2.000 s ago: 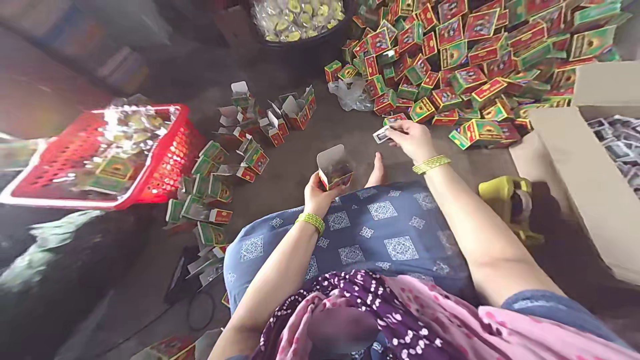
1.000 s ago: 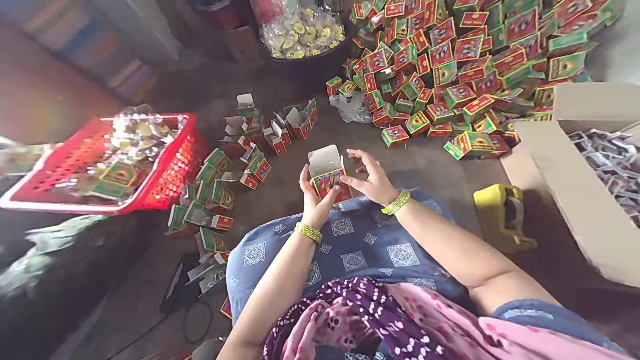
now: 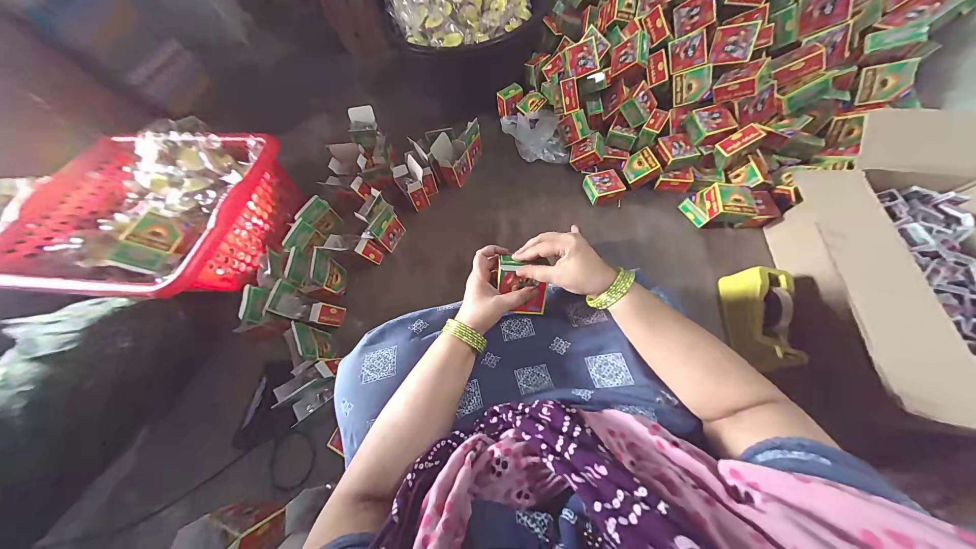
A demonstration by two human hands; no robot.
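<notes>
A small red and green printed cardboard box (image 3: 528,300) is held above my lap, upright. My left hand (image 3: 488,288) grips it from the left side, thumb across its front. The fingers of my right hand (image 3: 563,261) rest on the box's top, where the flap lies folded down; whether it is fully tucked cannot be seen. To the left on the floor stand several small boxes with raised flaps (image 3: 450,156) and a row of green-sided boxes (image 3: 305,267). A large heap of similar folded boxes (image 3: 713,122) lies at the upper right.
A red plastic basket (image 3: 263,164) holding clear packets stands at the left. A dark tub (image 3: 465,47) of packets is at the top. A crumpled clear bag (image 3: 536,137) lies by the heap. At the right are a yellow tape dispenser (image 3: 743,309) and a cardboard carton (image 3: 862,282) of small packets.
Two seconds ago my right hand held a small flat piece apart from the open box. It has since come to the box, and the raised flap is now folded down.
</notes>
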